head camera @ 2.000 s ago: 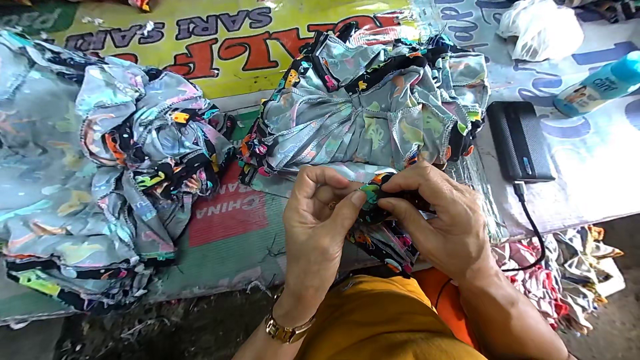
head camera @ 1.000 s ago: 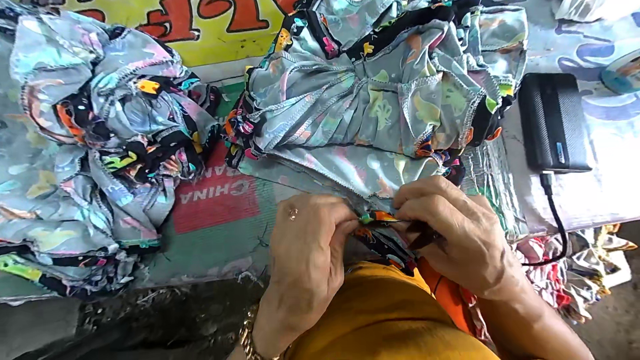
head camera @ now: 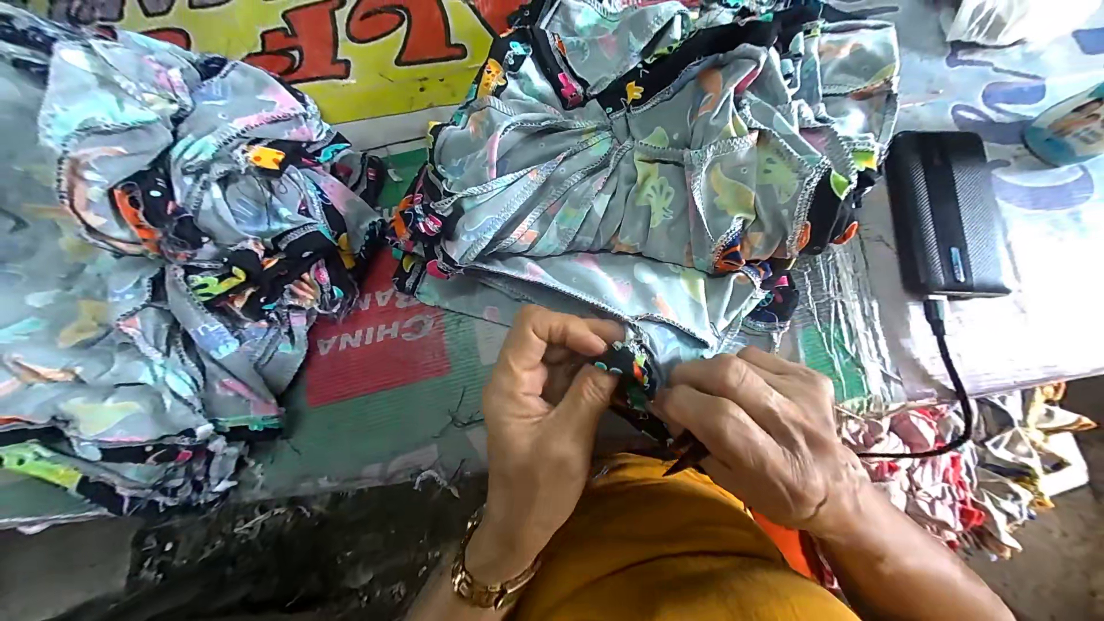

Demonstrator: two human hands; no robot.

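Observation:
A grey printed garment (head camera: 655, 190) with black patterned trim lies in front of me, its near edge reaching my hands. My left hand (head camera: 548, 405) pinches the black printed trim (head camera: 634, 366) between thumb and fingers. Close to its right, my right hand (head camera: 763, 427) has its fingers bent at the same trim. A dark pointed thing (head camera: 686, 455) sticks out below the right fingers; it may be the tip of a small cutting tool, but most of it is hidden in the hand. A second heap of the same grey fabric (head camera: 207, 216) lies to the left.
A black power bank (head camera: 949, 216) with a black cable (head camera: 953, 379) is at the right of the banner-covered table (head camera: 379, 431). Beyond it are a bottle (head camera: 1069, 129) and a white plastic bag (head camera: 987, 21). Red and cream cloth pieces (head camera: 940, 466) lie below the table's right edge.
The view has moved closer to the table. My fingers have shifted along the black trim, and both hands stay at it. The dark pointed thing now shows below my right hand.

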